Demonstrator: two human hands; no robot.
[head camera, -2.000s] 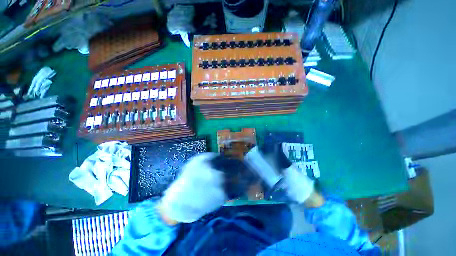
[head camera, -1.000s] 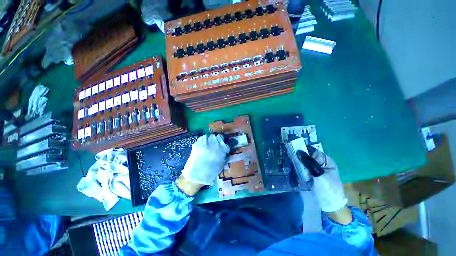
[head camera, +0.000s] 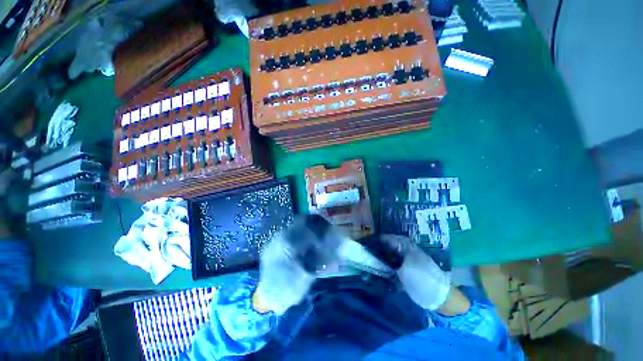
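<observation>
My left hand (head camera: 285, 271), in a white glove with dark fingertips, is blurred in front of the screw tray's right edge. My right hand (head camera: 419, 275), also gloved, grips a silver-white metal strip (head camera: 363, 257) near the bench's front edge. The strip's left end meets my left fingertips; whether they grip it is too blurred to tell. The orange-brown jig base (head camera: 358, 185) lies just beyond my hands, its near end partly hidden. A silver-white piece (head camera: 337, 197) lies across its upper part. Toothed silver metal pieces (head camera: 442, 220) lie on the dark jig cover plate (head camera: 395, 173) at right.
The black screw tray (head camera: 243, 225) is left of the jig, beside a crumpled white cloth (head camera: 156, 236). Bakelite tray stacks stand behind, left (head camera: 183, 134) and right (head camera: 345, 77). Aluminium strips (head camera: 67, 187) are far left. A blue sleeve (head camera: 42, 303) shows at lower left.
My left hand has moved back from the jig toward my body, uncovering the silver-white piece on it. My right hand has moved left with the strip, from the cover plate toward my left hand.
</observation>
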